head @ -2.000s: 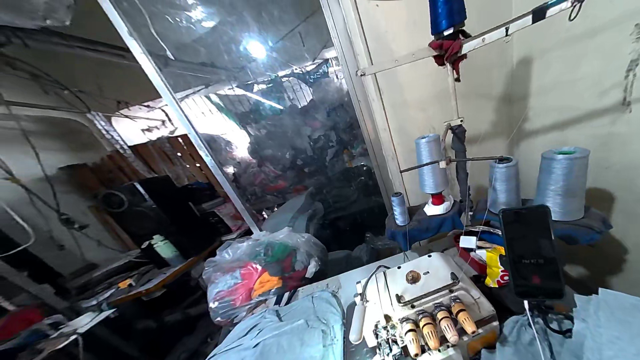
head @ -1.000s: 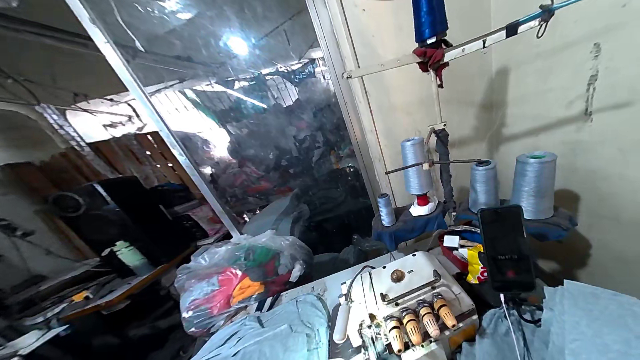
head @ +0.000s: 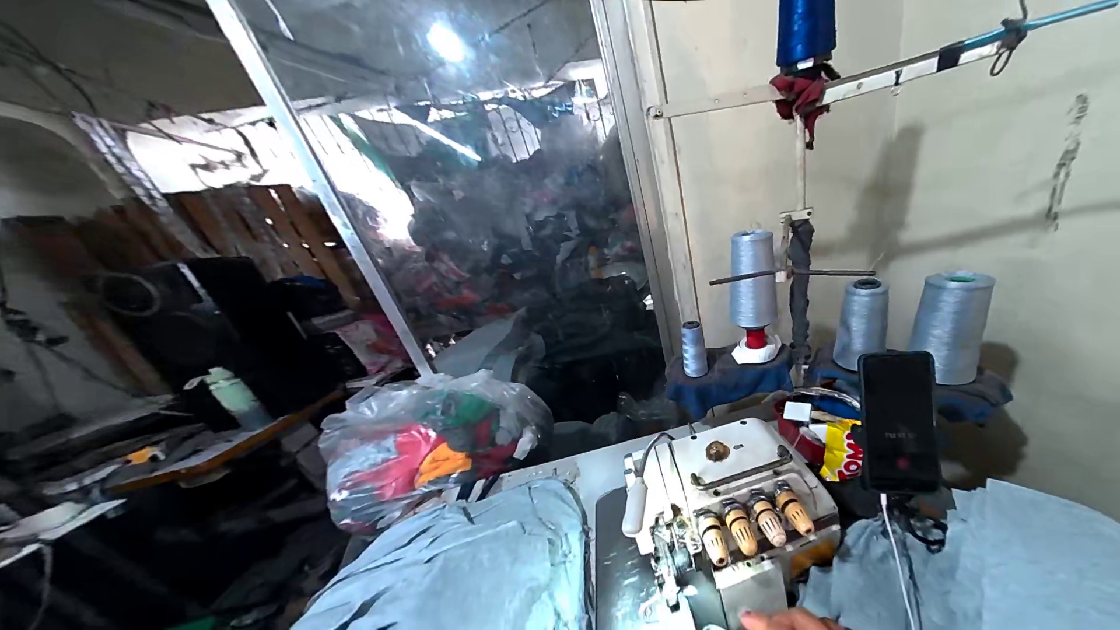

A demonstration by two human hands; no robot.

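Note:
Part of my right hand (head: pixel 787 620) shows at the bottom edge, its fingertips by the front of a white overlock sewing machine (head: pixel 744 446); whether it holds anything is hidden. My left hand is out of view. Several tan tension dials (head: pixel 739 528) line the machine's front. Left of it lies a pile of light blue fabric (head: pixel 472 560), and more light blue fabric (head: pixel 1032 551) lies at the right. A smartphone (head: pixel 899 424) stands upright with a white cable below it.
A clear plastic bag of coloured cloth (head: pixel 429 455) sits behind the left pile. Grey-blue thread cones (head: pixel 954 328) stand behind the machine, under a thread stand rail (head: pixel 910 74) with a blue cone (head: pixel 806 33). A green bottle (head: pixel 234 394) rests on a side table at left.
The tips of my right hand have come into view at the bottom edge, by the machine's front. The view has shifted slightly.

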